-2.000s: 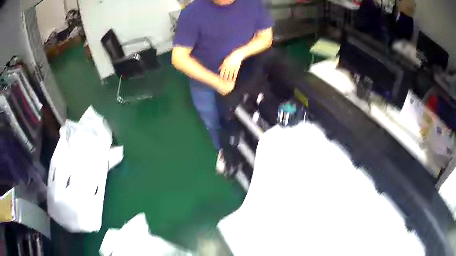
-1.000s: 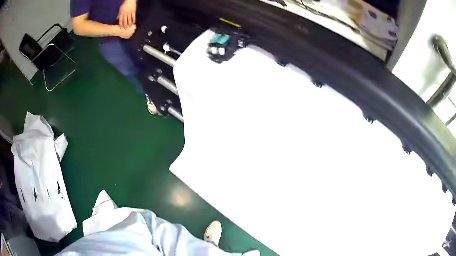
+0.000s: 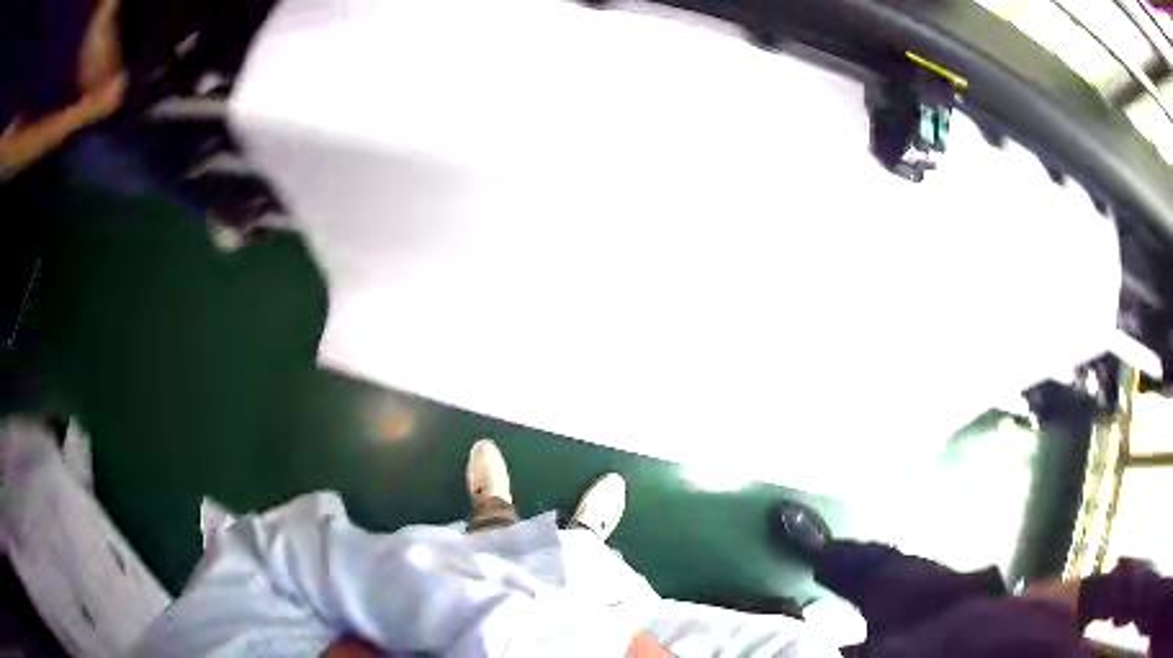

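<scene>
A wide white plotter paper (image 3: 618, 244) hangs over the front of the long black plotter (image 3: 1029, 116) in the head view. The dark print head with teal parts (image 3: 920, 129) sits at the paper's upper right. At the bottom edge, skin-toned patches appear to be my left hand (image 3: 347, 647) and my right hand (image 3: 647, 645), both mostly cut off, with their fingers hidden. They lie against my pale blue clothing, away from the paper.
A white bag or bundle (image 3: 77, 553) lies on the green floor at lower left. A person's arm (image 3: 64, 122) shows at upper left. Another person's dark clothing (image 3: 913, 598) and shoe (image 3: 800, 524) are at lower right. Yellowish rails (image 3: 1104, 489) stand at the right edge.
My view has turned down and right. The print head has moved right along the plotter. The second person and the skin-toned patches at the bottom have come into view.
</scene>
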